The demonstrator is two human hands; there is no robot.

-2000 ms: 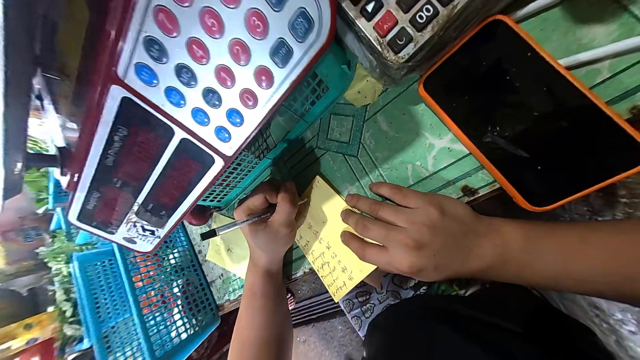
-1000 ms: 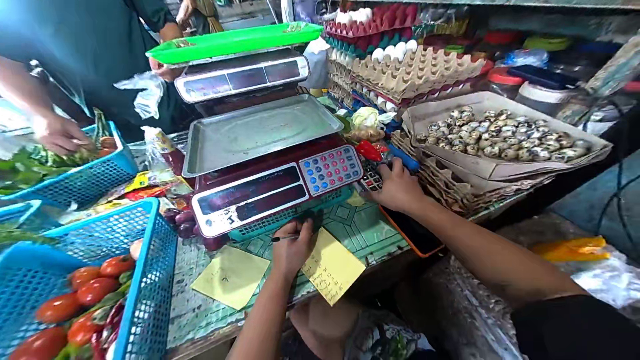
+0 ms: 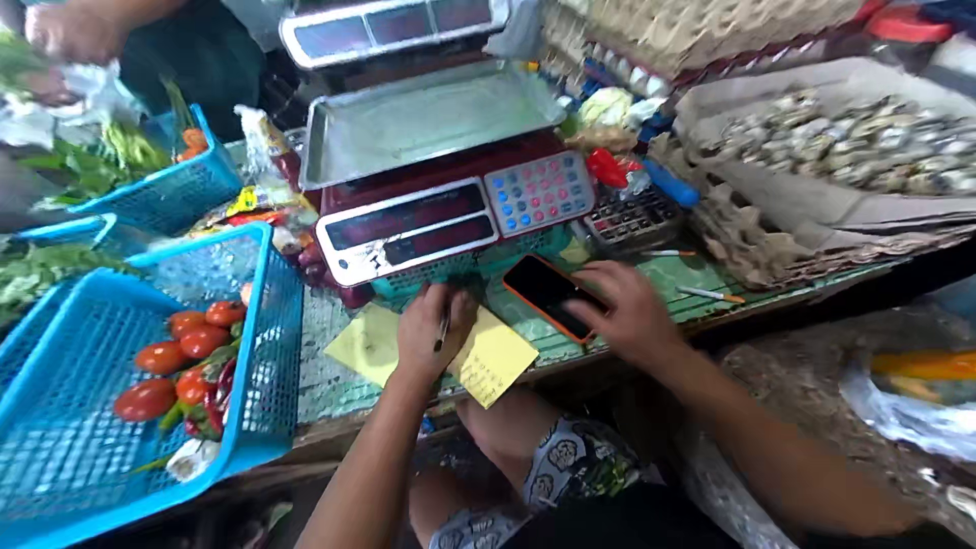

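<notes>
My left hand (image 3: 433, 324) holds a dark pen (image 3: 441, 332) over the upper left edge of a yellow paper (image 3: 496, 357) that bears handwriting. A second yellow sheet (image 3: 367, 343) lies to its left, partly behind that hand. My right hand (image 3: 629, 309) is blurred, its fingers apart over the right edge of a smartphone in an orange case (image 3: 543, 290); whether it grips the phone is unclear. Just beyond the hands stands a digital weighing scale (image 3: 412, 223) with a metal tray (image 3: 435, 118). A calculator (image 3: 633, 219) sits right of the scale's keypad.
Blue plastic baskets (image 3: 263, 328) with tomatoes (image 3: 204, 341) and greens stand at left. Quail eggs (image 3: 854, 141) fill a cardboard tray at right, near stacked egg trays (image 3: 717, 30). Two cigarettes (image 3: 709, 294) lie on the green counter. Another person's hand (image 3: 76, 30) shows at top left.
My right hand has moved from the calculator to the phone, which it partly hid a second ago. Two seconds ago it lay on the yellow paper. My left hand still holds the pen. The view has shifted greatly.
</notes>
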